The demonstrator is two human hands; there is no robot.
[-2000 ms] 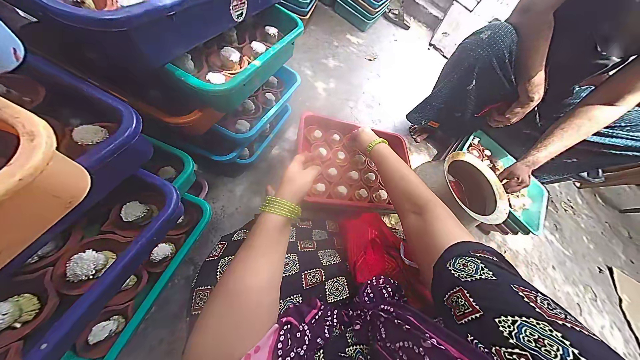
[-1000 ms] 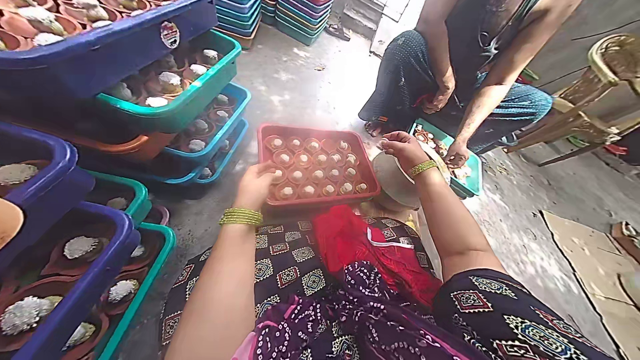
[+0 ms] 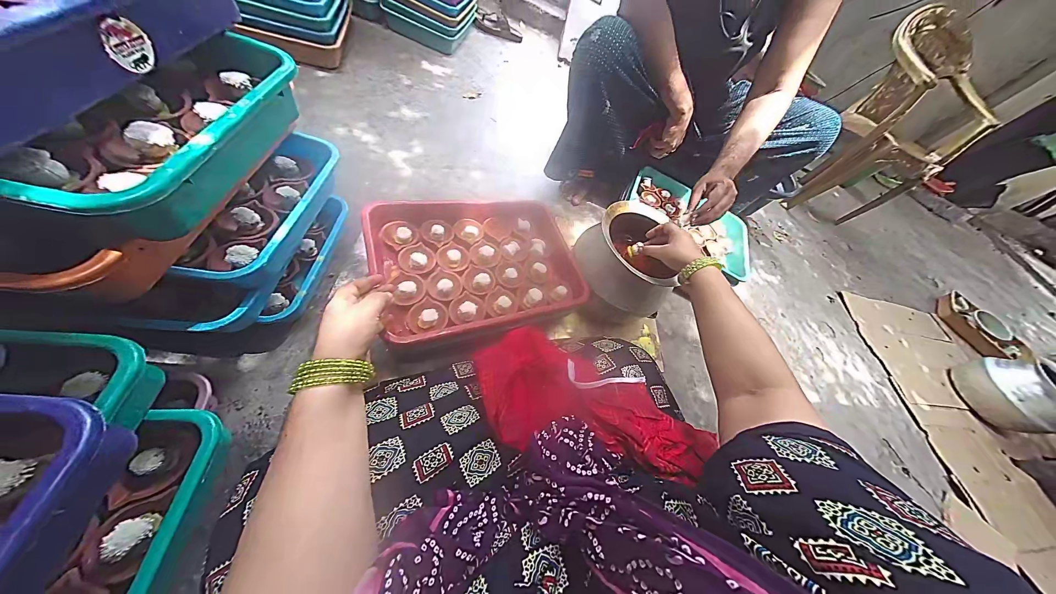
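A red plastic tray point(image 3: 474, 330) in front of my knees holds rows of small round clay cups, each with a white lump in it. My left hand point(image 3: 351, 318) grips the tray's left edge. To the right of the tray a round metal pot point(image 3: 615, 285) stands with its mouth tilted toward me and dark reddish contents inside. My right hand point(image 3: 670, 246) is at the pot's mouth, its fingers pinched on a small yellow-and-white thing point(image 3: 635, 248) that I cannot name.
Stacked plastic trays point(image 3: 272, 239) of filled clay cups rise on the left. Beyond the pot a seated person reaches a hand point(image 3: 714, 198) into a teal tray point(image 3: 737, 247). A chair point(image 3: 907, 107), flattened cardboard point(image 3: 899, 330) and another metal pot point(image 3: 1002, 392) lie to the right.
My right hand has gone from the red tray's far edge to the mouth of the metal pot. My left hand stays at the tray's left side.
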